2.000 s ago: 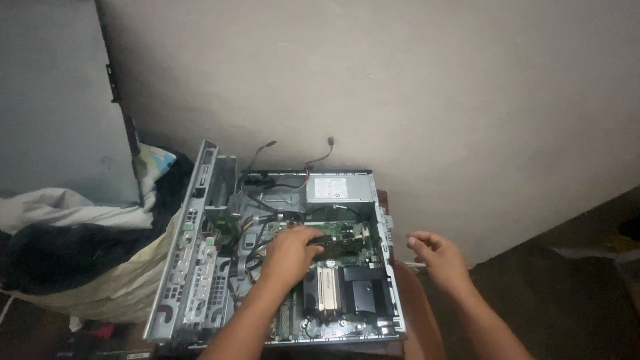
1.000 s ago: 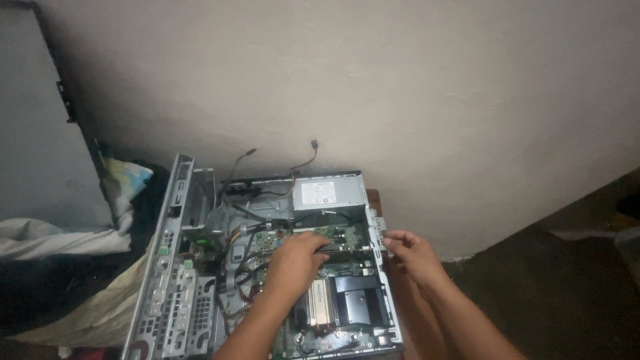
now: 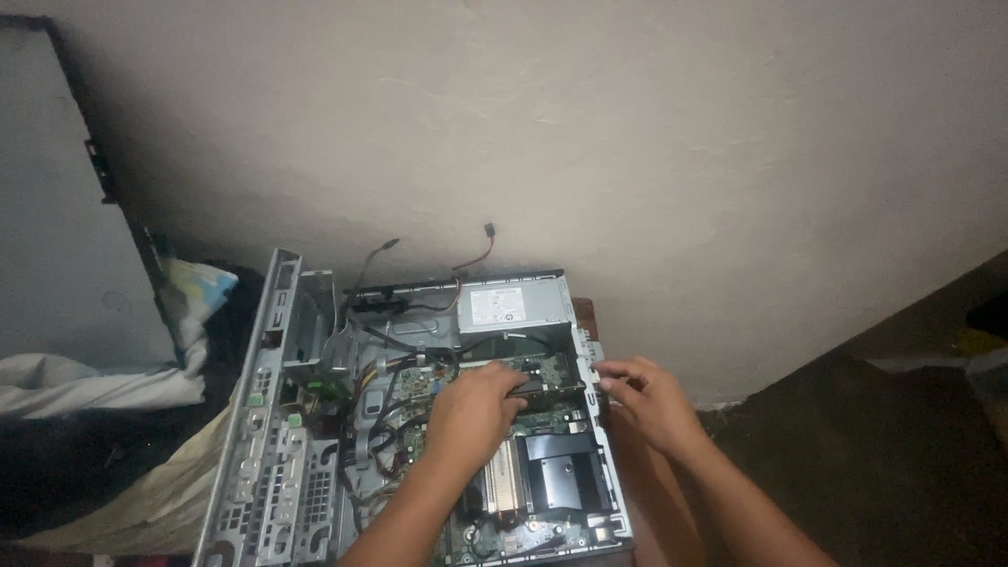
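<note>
An uncovered desktop computer case (image 3: 573, 299) lies flat, its inside showing. My left hand (image 3: 480, 405) reaches in over the motherboard (image 3: 417, 382), thumb and fingers pinching the edge of an expansion card (image 3: 543, 390) that stands near the rear wall. At that rear wall, from outside, the fingertips of my right hand (image 3: 634, 386) touch a metal slot bracket or latch (image 3: 592, 370); whether they grip it cannot be told. A metal power supply (image 3: 492, 305) with a label fills the far right corner. Nearer me are a finned heatsink (image 3: 504, 476) and a black fan shroud (image 3: 563, 472).
Two loose cable connectors (image 3: 489, 231) stick up past the far edge, near the wall (image 3: 591, 157). A perforated metal front frame (image 3: 244, 441) stands along the left side. Cloth (image 3: 102, 386) and a grey panel (image 3: 71, 220) lie farther left. A brown wooden surface (image 3: 584, 315) shows behind the case.
My right hand has moved left, from beside the case to its rear wall. My left hand stays over the motherboard near the card.
</note>
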